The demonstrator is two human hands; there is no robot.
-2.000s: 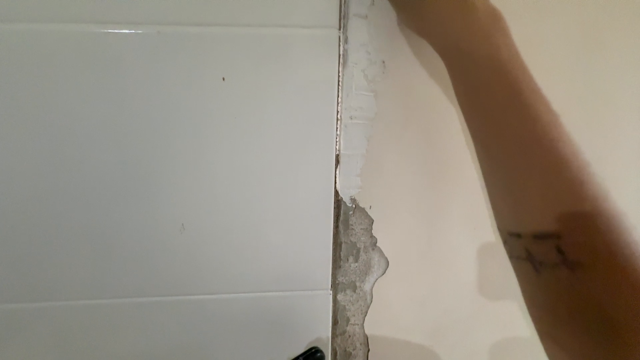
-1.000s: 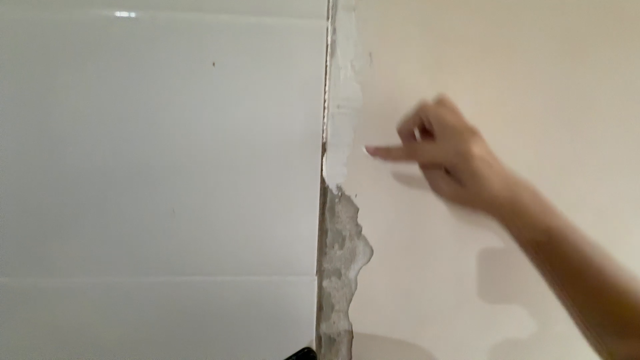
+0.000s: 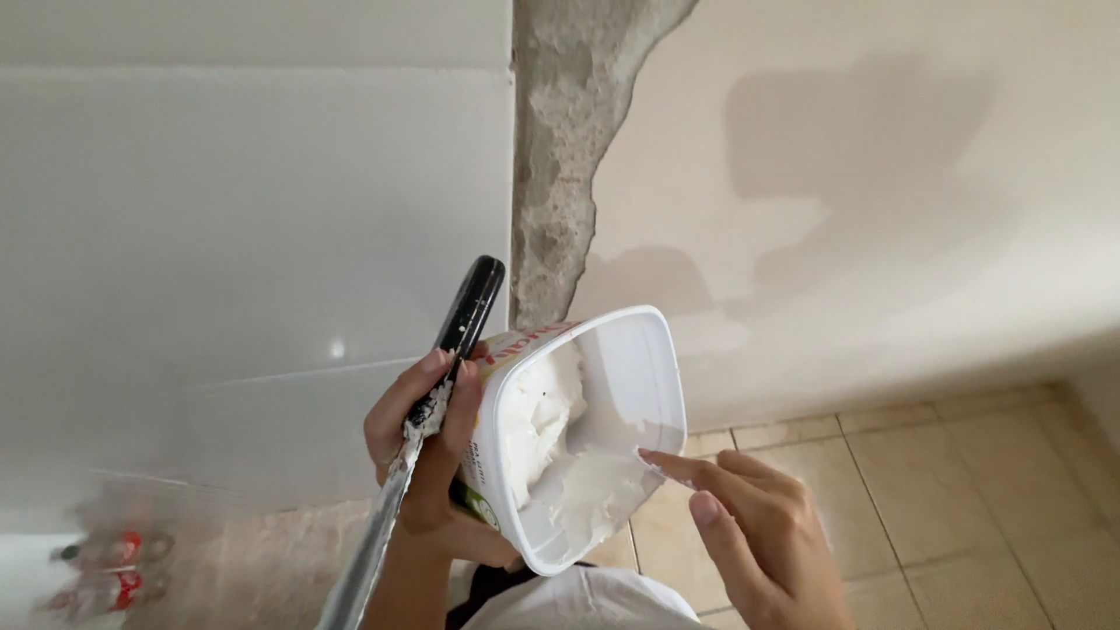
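My left hand [image 3: 424, 455] grips a white plastic tub [image 3: 678, 385] and also holds a black-handled knife or spatula [image 3: 468, 311] between its fingers, its metal blade smeared with white paste and pointing down. The tub is tilted, its mouth towards me, with thick white paste [image 3: 538, 407] inside along the left wall. My right hand [image 3: 766, 525] holds no tool; its index finger, with white paste on it, reaches to the tub's right rim. Above the tub, a strip of bare grey cement [image 3: 569, 131] runs between white wall tiles and the cream wall.
Glossy white tiles [image 3: 262, 219] cover the wall at left, and a cream painted wall [image 3: 831, 262] stands at right. Beige floor tiles [image 3: 945, 499] show below. Blurred plastic bottles with red labels [image 3: 122, 569] are at the lower left.
My right hand has come down from the wall beside the paste-covered upper strip to the tub. The view has tilted down, bringing the tub and my left hand into sight.
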